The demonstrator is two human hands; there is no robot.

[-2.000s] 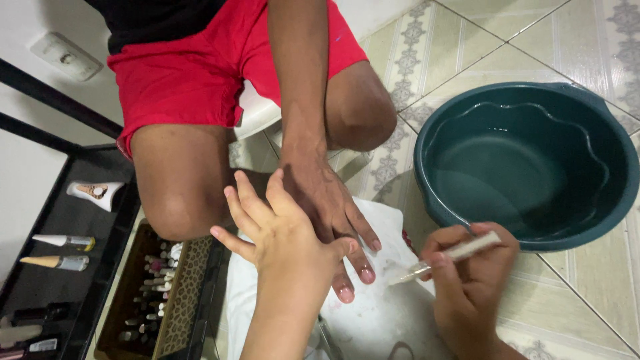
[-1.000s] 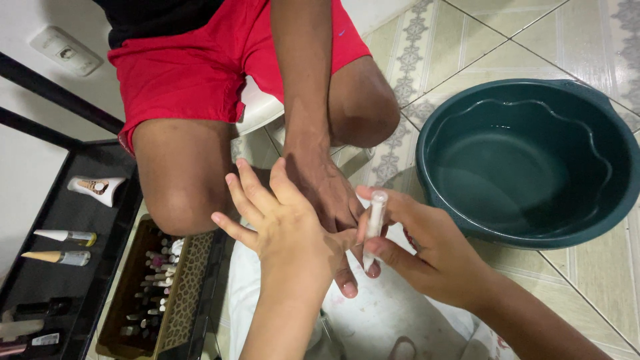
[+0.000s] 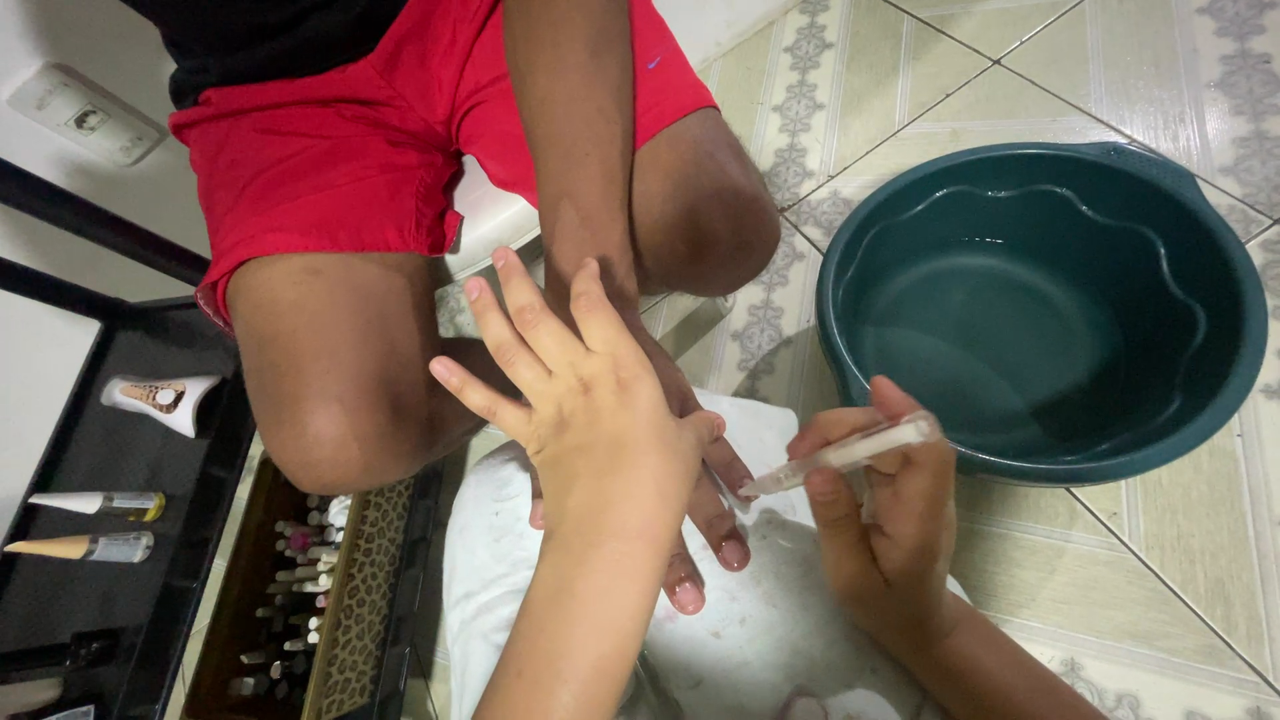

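Note:
My right hand point(image 3: 885, 510) grips a clear, pen-like tube point(image 3: 850, 452) with whitish contents. Its narrow tip is at a fingernail of another person's hand point(image 3: 715, 495), which lies palm down over a white cloth point(image 3: 480, 540). Across that hand is my left hand point(image 3: 590, 400), fingers spread and pointing away from me, its thumb against one of the person's fingers. Whether the left thumb presses on that finger or only rests there I cannot tell. The nails nearest me look glossy.
A dark green plastic basin point(image 3: 1060, 470) of water stands on the tiled floor at right. At left are a black shelf point(image 3: 60, 430) with slim bottles and a leopard-print box point(image 3: 365, 590) of nail polish bottles. The person's bare knees are just beyond my hands.
Between one second ago and now, my right hand has moved to the right and the tube has gone from upright in view to slanting, tip toward the left. My left hand stays nearly in place.

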